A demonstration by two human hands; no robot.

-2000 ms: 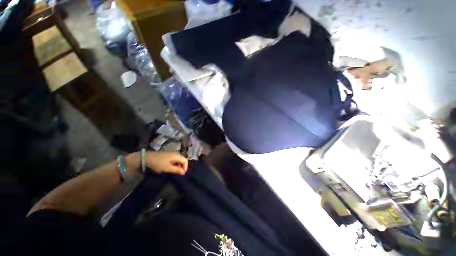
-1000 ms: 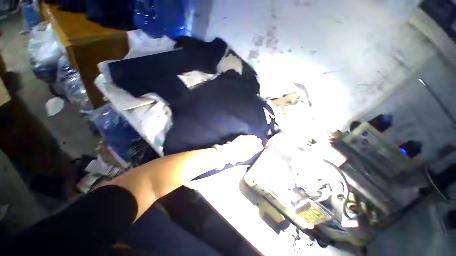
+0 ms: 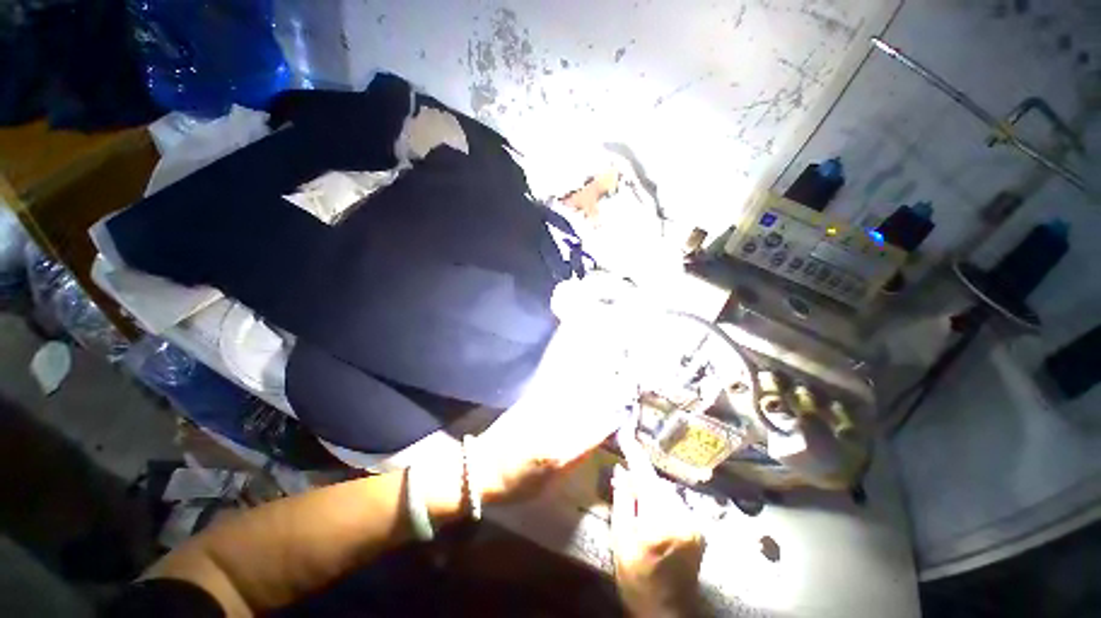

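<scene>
My left hand (image 3: 519, 471), with bracelets at the wrist, reaches in to the left of the machine's front; glare washes out its fingers. My right hand (image 3: 658, 549) is at the front edge of the pale sewing machine (image 3: 785, 417), fingers towards the needle area and also overexposed. Whether either hand holds cloth cannot be told. A yellow patch (image 3: 698, 447) shows on the machine's front cover, just beyond my right hand. The heap of navy panels (image 3: 423, 278) lies left of the machine, with a rounded panel at its lower edge. The presser foot is hidden by glare.
A control panel (image 3: 807, 256) with small lights stands behind the machine, with thread cones (image 3: 903, 226) behind it. A metal rod (image 3: 942, 85) and another dark cone (image 3: 1032, 260) are at the right. Brass knobs (image 3: 803, 404) sit on the machine. White lining (image 3: 254, 344) lies under the heap.
The view has turned right. My left hand has gone from below the table edge, across to the heap, to the machine's front left. My right hand has come into view at the machine.
</scene>
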